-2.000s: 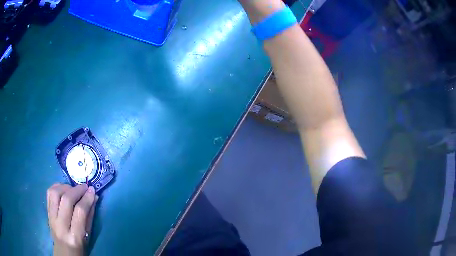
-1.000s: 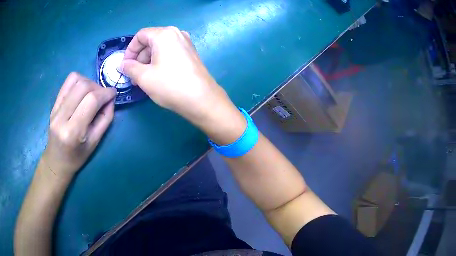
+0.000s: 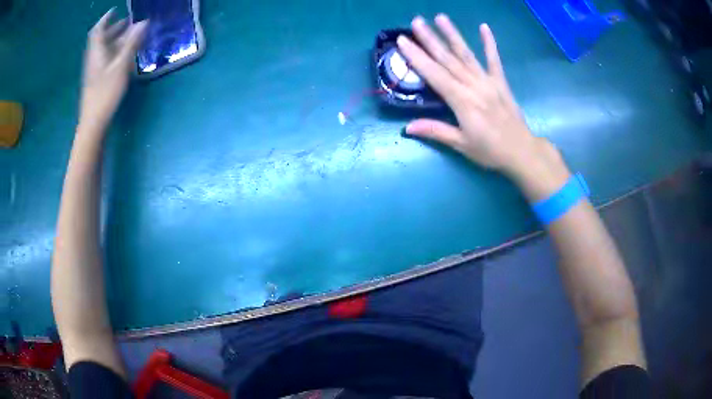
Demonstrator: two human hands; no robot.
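The black speaker housing (image 3: pixel 388 48) lies on the green bench top (image 3: pixel 258 226), upper right of centre. The round speaker driver (image 3: pixel 400 72) sits in it, silver-white side up. Thin red wires run left from it to a small white connector (image 3: pixel 342 118) on the bench. My right hand (image 3: pixel 472 101) is spread open over the housing's right part and hides it; it grips nothing. My left hand (image 3: pixel 113 58) is at the upper left, blurred, with fingers apart, beside the smartphone's left edge. I see nothing held in it.
The smartphone (image 3: pixel 166 35) lies at the upper left. A yellow object (image 3: pixel 10 123) is at the left edge. A blue plastic tray (image 3: pixel 570 25) is at the upper right, with dark pieces (image 3: pixel 687 66) beyond it. A red frame-like object (image 3: pixel 176 378) is below the bench's near edge.
The view has swung left. My left hand has left the housing and moved to the phone. My right hand has let go of the wires and spread over the housing. The wires now extend left.
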